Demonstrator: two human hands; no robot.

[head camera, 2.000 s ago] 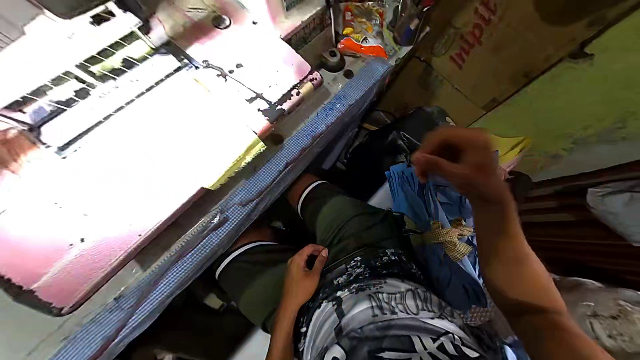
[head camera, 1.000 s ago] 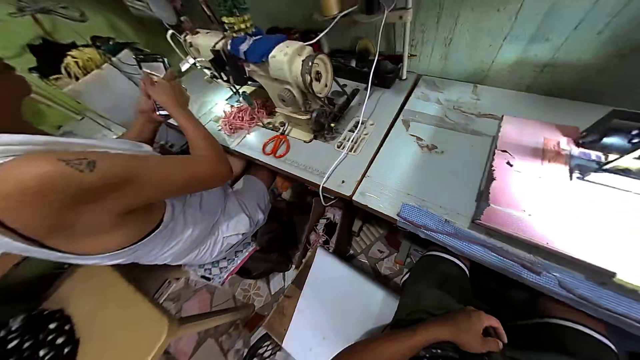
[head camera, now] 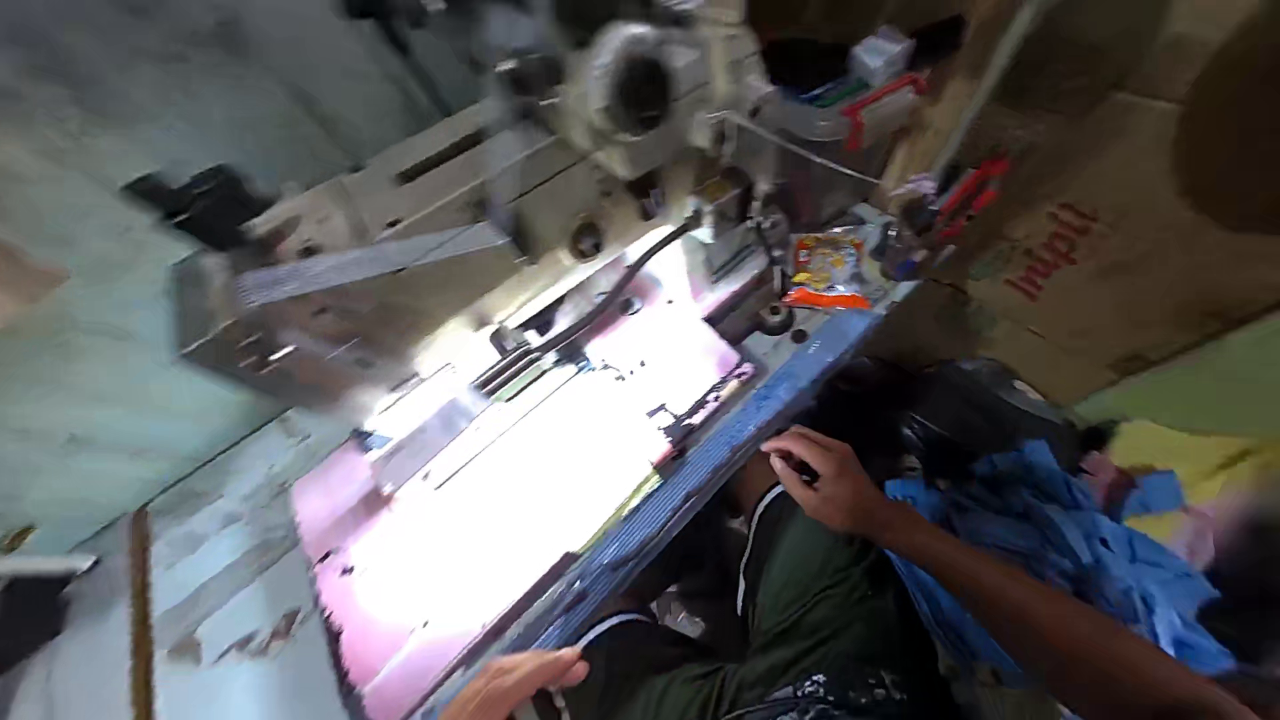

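My right hand hovers above my thigh, by the table's blue checked edge, fingers loosely curled with nothing seen in it. Low in the view, my left hand is beside the same edge near my other leg; it is partly cut off, and a small thin thing shows by its fingers, too blurred to name. Beyond both hands, a sewing machine stands over a pink work surface, whose middle is washed out by the machine's bright lamp. Blue fabric lies heaped to the right of my right forearm.
An orange and yellow plastic packet lies at the table's right end, near a clear container. A large cardboard sheet with red writing stands at the right. Yellow cloth lies behind the blue fabric. A worn white tabletop adjoins at left.
The view has swung widely, from a person seated at another sewing machine back to my own table. Compared with two seconds ago, my right hand is lower, near my thigh.
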